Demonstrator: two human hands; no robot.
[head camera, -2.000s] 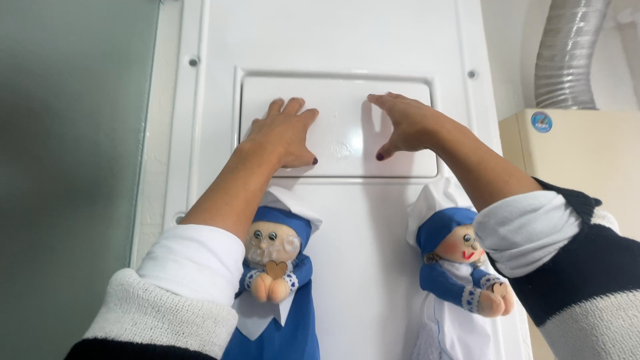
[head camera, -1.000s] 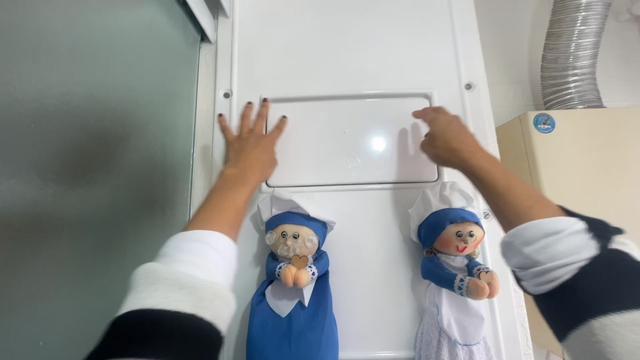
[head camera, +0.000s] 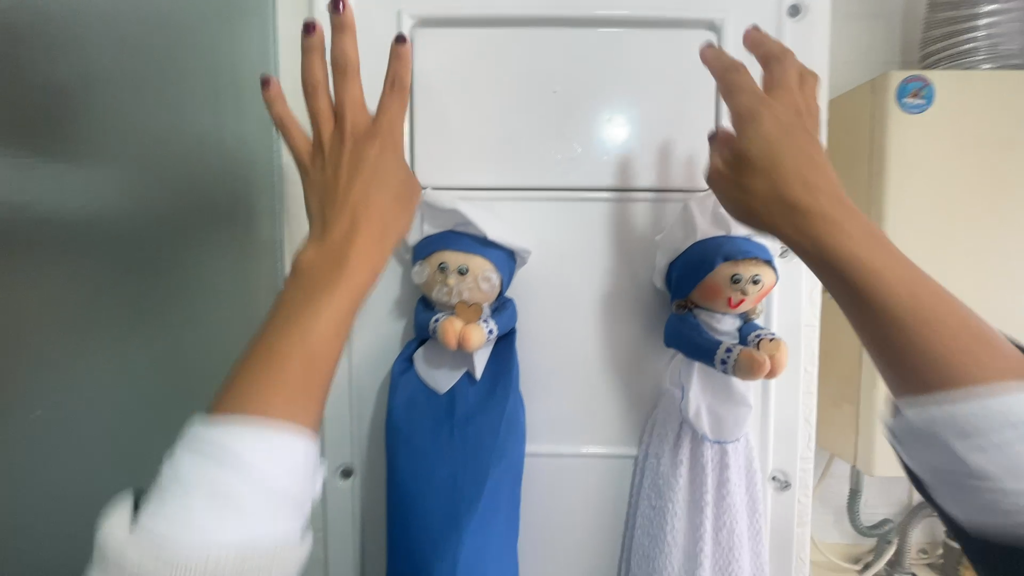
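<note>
My left hand (head camera: 348, 152), its fingers spread, is at the left edge of a white rectangular hatch panel (head camera: 552, 112) and holds nothing. At the panel's right edge is my right hand (head camera: 772, 144), fingers bent and apart, also with nothing in it; whether the fingertips touch the panel I cannot tell. Below the panel hang two cloth chef dolls on the white surface: a bearded doll in blue (head camera: 456, 384) at left, holding a small wooden heart, and a doll in a white apron and skirt (head camera: 712, 384) at right. My right hand is just above the second doll's hat.
A frosted glass pane (head camera: 136, 240) stands along the left side. To the right is a beige boiler-like box (head camera: 944, 192) with a round sticker, a ribbed metal duct (head camera: 972, 36) above it and grey corrugated hoses (head camera: 908, 532) below. Screws sit along the white frame's edges.
My hands have moved apart, from the front of the panel to its left and right edges. The right hand's pointing finger pose has loosened. The view has shifted closer.
</note>
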